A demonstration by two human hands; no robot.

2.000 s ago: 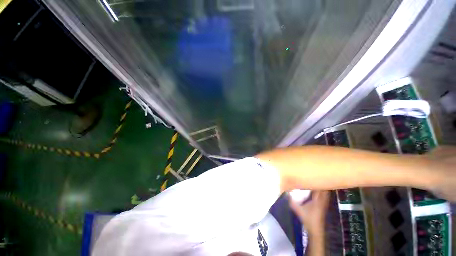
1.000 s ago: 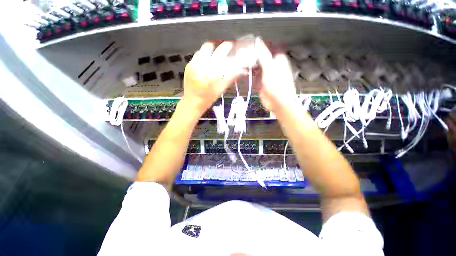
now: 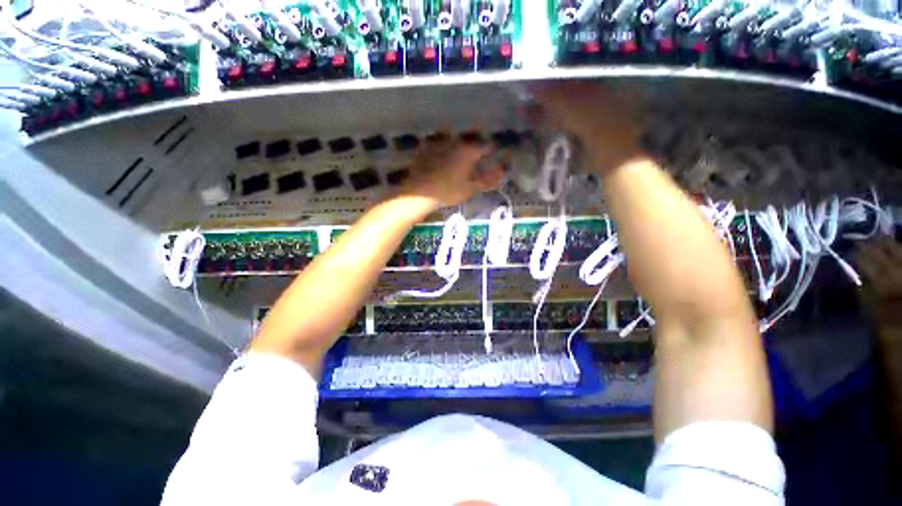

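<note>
My left hand (image 3: pixel 457 170) is over the grey shelf (image 3: pixel 326 219) among the dark sockets (image 3: pixel 290 181), its fingers beside pale blurred adapters (image 3: pixel 521 170). My right hand (image 3: pixel 596 117) is blurred and in shadow, further back under the upper shelf edge. A white coiled cord (image 3: pixel 557 168) stands out between my hands; I cannot tell whether either hand holds it or an adapter. More coiled cords (image 3: pixel 451 245) hang over the green board strip (image 3: pixel 384 247). Blurred adapters stand in rows right of my right hand.
Upper boards (image 3: pixel 445 49) with pale plugs overhang my hands. A blue bin (image 3: pixel 465 391) with white adapters lies below, under a lower board strip (image 3: pixel 425 317). Loose cords (image 3: pixel 791 237) hang at the right. Another person's hand (image 3: pixel 880 282) is at the right edge.
The view has turned from the aisle to the rack, then shifted slightly. My hands, close together a second ago, are further apart. More coils now hang in front of the board near them.
</note>
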